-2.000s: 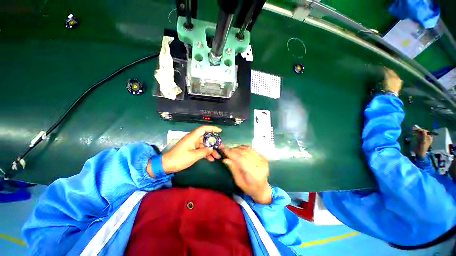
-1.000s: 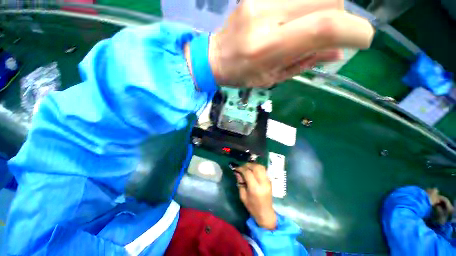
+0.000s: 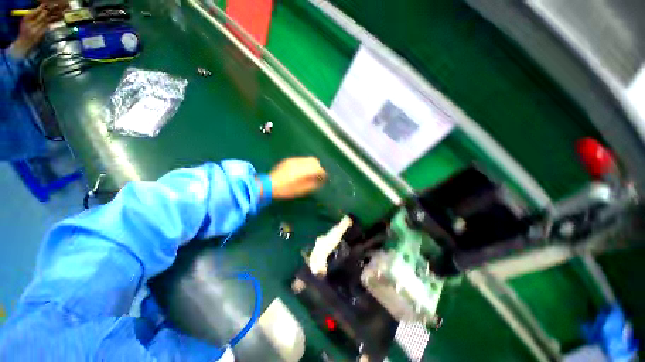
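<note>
My left hand [image 3: 297, 177], with a blue wrist band, is stretched over the green bench beyond the fixture's left side. Its fingers look curled, but blur hides whether they hold anything. A small round module [image 3: 285, 231] lies between my left sleeve and the fixture. Another module [image 3: 266, 127] lies farther along the bench. The black fixture [image 3: 346, 311] shows a red light, and its pale green pressing head [image 3: 407, 272] is above it. A cream crumpled strip [image 3: 329, 246] is on its left side. My right hand is out of the picture.
The lever's red grip [image 3: 595, 157] rises at the right. A metal rail [image 3: 304, 106] edges the bench, with an instruction sheet [image 3: 392, 106] behind. A clear plastic bag [image 3: 147, 102] lies upper left. A blue cord [image 3: 256, 304] curves near a white pad [image 3: 281, 331]. Another person's hand [image 3: 32, 32] is top left.
The view has swung left and tilted. My left hand has moved from a module held before the fixture, up past the lens, to the bench beyond. My right hand has left the picture.
</note>
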